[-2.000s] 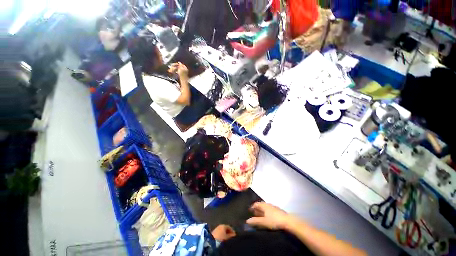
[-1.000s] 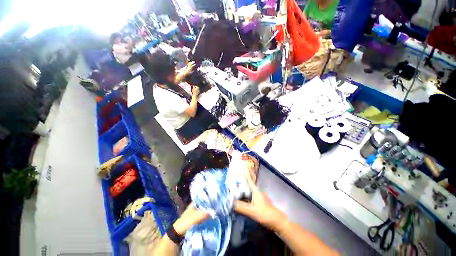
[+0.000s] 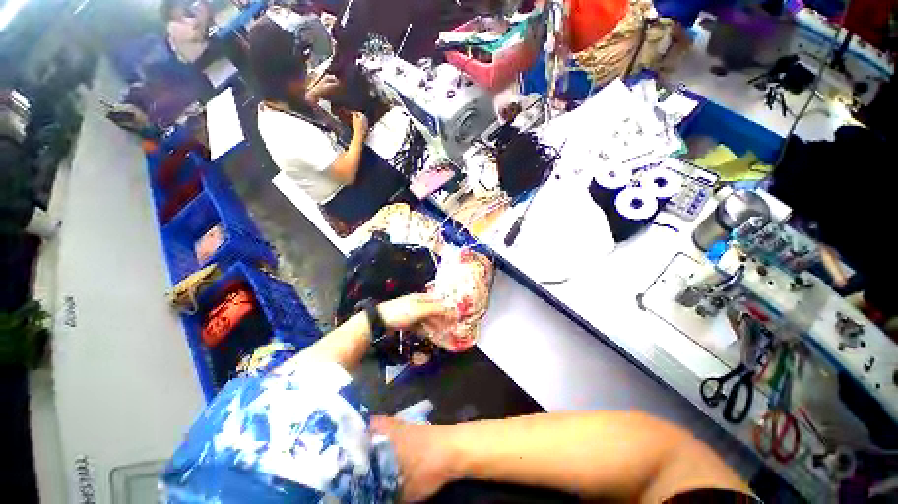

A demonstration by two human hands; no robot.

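The peach floral fabric bundle (image 3: 465, 290) sits against the black floral fabric bundle (image 3: 379, 281), beside the table edge. My left hand (image 3: 431, 313), below a black wristband, touches the peach bundle; its fingertips are blurred against the print, so its grip is unclear. Blue-and-white patterned cloth (image 3: 286, 433) covers the upper part of my left arm, at the lower left. My right hand (image 3: 409, 458) is at the right edge of this cloth, its fingers mostly hidden. A small light-blue bit of cloth (image 3: 416, 411) shows just above my right hand.
The white table (image 3: 561, 236) with thread cones (image 3: 637, 201), papers and a calculator is on the right. An overlock machine (image 3: 788, 285) and hanging scissors (image 3: 727, 392) stand near its edge. Blue crates (image 3: 258, 295) line the left. A seated person (image 3: 305, 148) works ahead.
A second ago both hands held bunched blue-and-white cloth in front of the bundles. My left hand has since moved forward to the peach bundle; my right hand has moved down and left.
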